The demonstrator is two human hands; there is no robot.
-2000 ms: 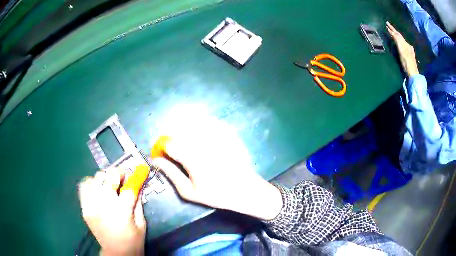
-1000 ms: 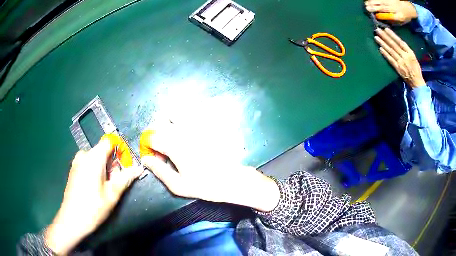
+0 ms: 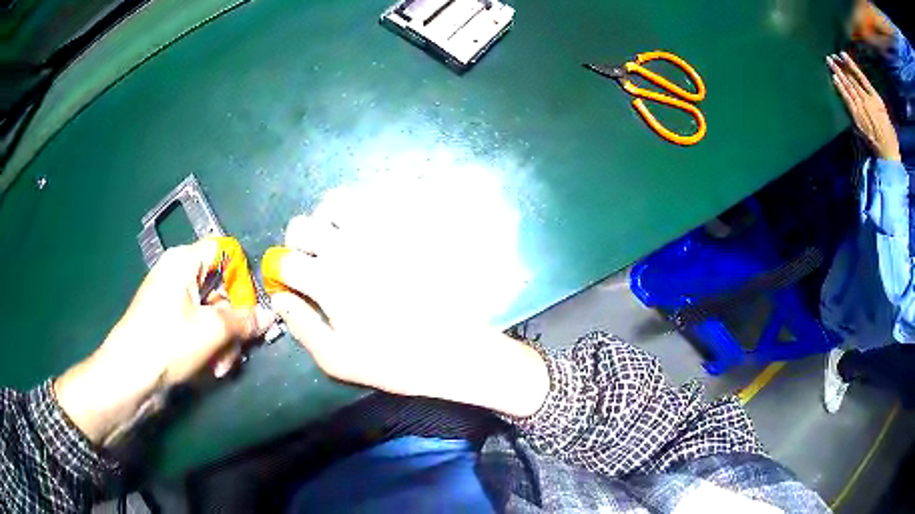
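A grey housing (image 3: pixel 208 213) with an open rectangular window lies on the green bench at the left, its window end pointing up and away. My left hand (image 3: pixel 171 311), with an orange finger cot, grips the housing's lower part and covers most of it. My right hand (image 3: pixel 391 321), with an orange cot on a fingertip, touches the housing's right edge near its lower end. Glare washes out the back of my right hand. The small part under my fingertips is mostly hidden.
A second grey unit (image 3: pixel 456 28) lies at the top centre. Orange-handled scissors (image 3: pixel 667 95) lie open to its right. Another worker's hand (image 3: pixel 865 105) and blue sleeve are at the right edge. A blue stool (image 3: pixel 717 291) stands below the bench (image 3: pixel 401 110) edge.
The housing has shifted slightly up the view and my left hand covers more of it. The scissors and second unit sit higher in view. The other worker's hands appear farther right.
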